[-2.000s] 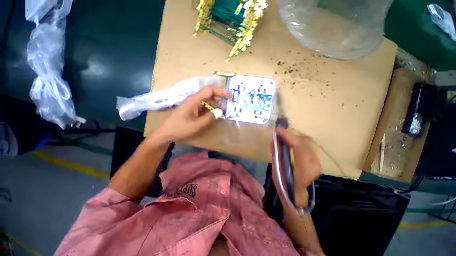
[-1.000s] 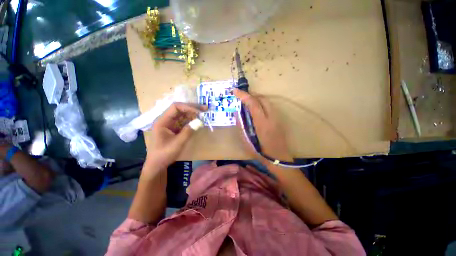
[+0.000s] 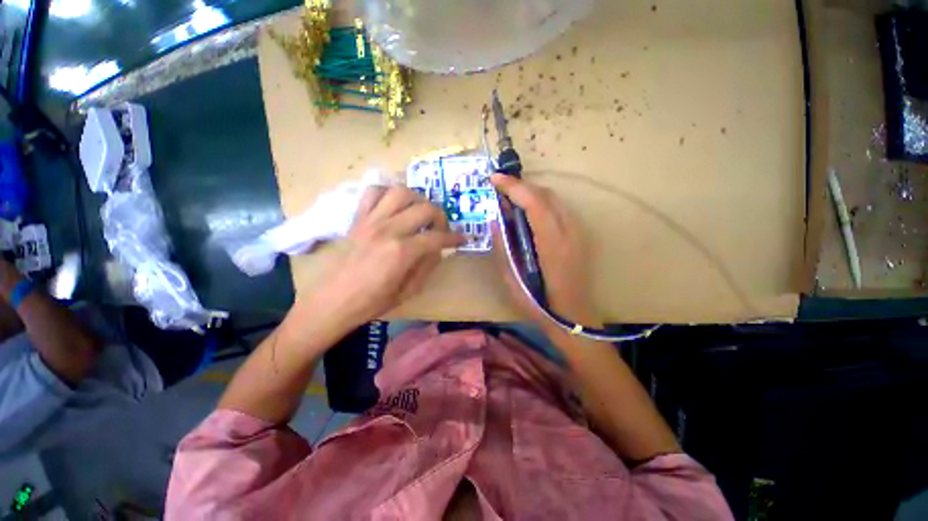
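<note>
A circuit board in a white square housing point(image 3: 468, 204) lies on the tan cardboard work mat point(image 3: 661, 224). My left hand point(image 3: 392, 244) is over the housing's left side, fingers bent at its lower left; whether it holds a part cannot be told. My right hand point(image 3: 544, 239) holds the soldering iron point(image 3: 519, 219) at the housing's right edge. The iron's tip points up and away, off the board. A bagged cable point(image 3: 310, 226) lies left of the housing, partly behind my left hand. A bundle of green wires with yellow ends point(image 3: 351, 66) lies above.
A translucent hood point(image 3: 468, 31) hangs at the top. Another white unit point(image 3: 114, 148) with a bagged cable point(image 3: 148, 254) lies at left. A person's arm point(image 3: 51, 326) is at the far left. A side tray point(image 3: 814, 234) at right holds a pale stick point(image 3: 845, 229) and dark block point(image 3: 906, 92).
The view has shifted since the earliest frame. My left hand has turned over and moved onto the housing's lower left; its white fingertip patch no longer shows. My right hand still holds the iron.
</note>
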